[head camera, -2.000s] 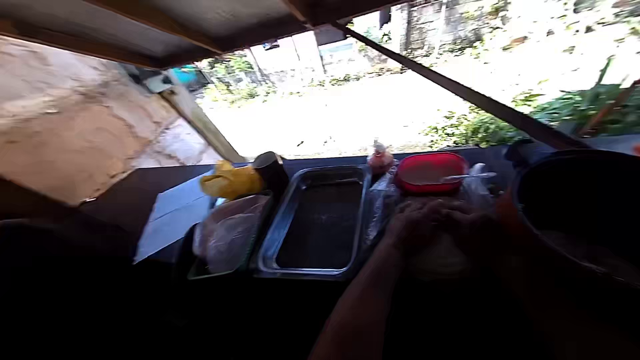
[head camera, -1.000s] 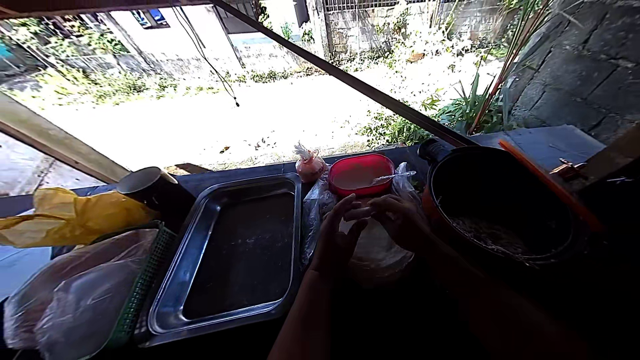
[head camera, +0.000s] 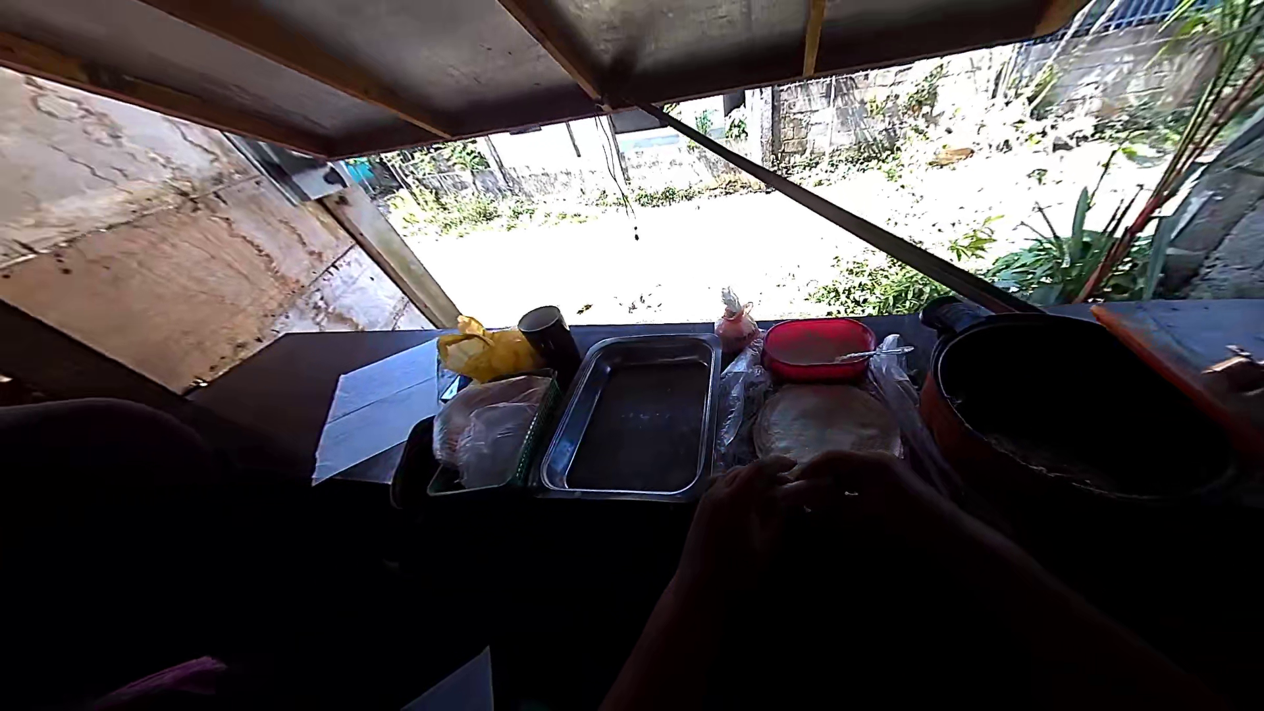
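My left hand (head camera: 746, 504) and my right hand (head camera: 869, 494) are close together at the near edge of a stack of thin round pale sheets (head camera: 828, 423). Both are in deep shadow, so whether anything is between the fingers cannot be told. Clear plastic (head camera: 901, 395) lies along the sides of the stack. Just behind it stands a red plastic container (head camera: 818, 367) with a pale filling and a utensil resting in it. A tied plastic bag (head camera: 735, 328) is left of the container. The rectangular metal tray (head camera: 632, 484) lies left of my hands.
On the right stands a large dark pot (head camera: 938, 395). Left of the tray are a green basket (head camera: 538, 434) holding plastic-wrapped food, a dark cylindrical cup (head camera: 553, 341), a yellow plastic bag (head camera: 486, 351) and flat pale sheets (head camera: 380, 400). A slanted prop (head camera: 839, 212) rises behind the table.
My hands have moved from over the stack to its near edge, and more of the round sheets shows. The view has swung left and up since one second ago.
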